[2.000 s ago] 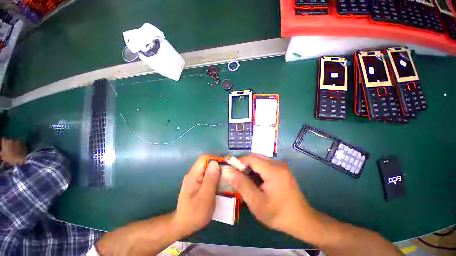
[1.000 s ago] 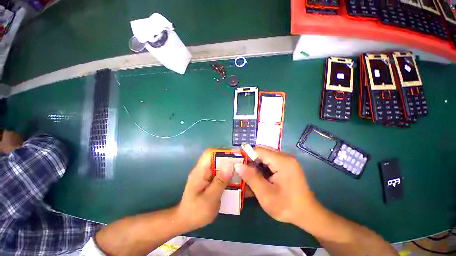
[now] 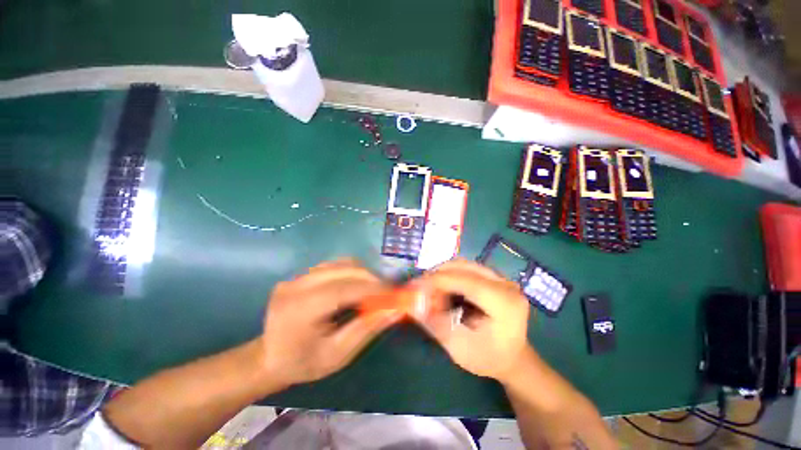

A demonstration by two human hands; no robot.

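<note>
My left hand and my right hand meet above the mat at the lower middle. Both hold an orange housing, blurred and mostly hidden by the fingers. A thin pale tool is partly visible among my right fingers. Just beyond the hands a keypad front lies beside an orange shell with white film. A loose black front frame lies to the right, partly behind my right hand. A black battery lies further right.
A white bottle with tissue stands by the rail. Several phones lie at right, below a red phone tray. A film strip is at left. A black cabled device and a plaid sleeve show at the sides.
The view has turned to the right, showing more of the tray and the black device. The orange housing has been tilted, and its inside no longer shows between the hands.
</note>
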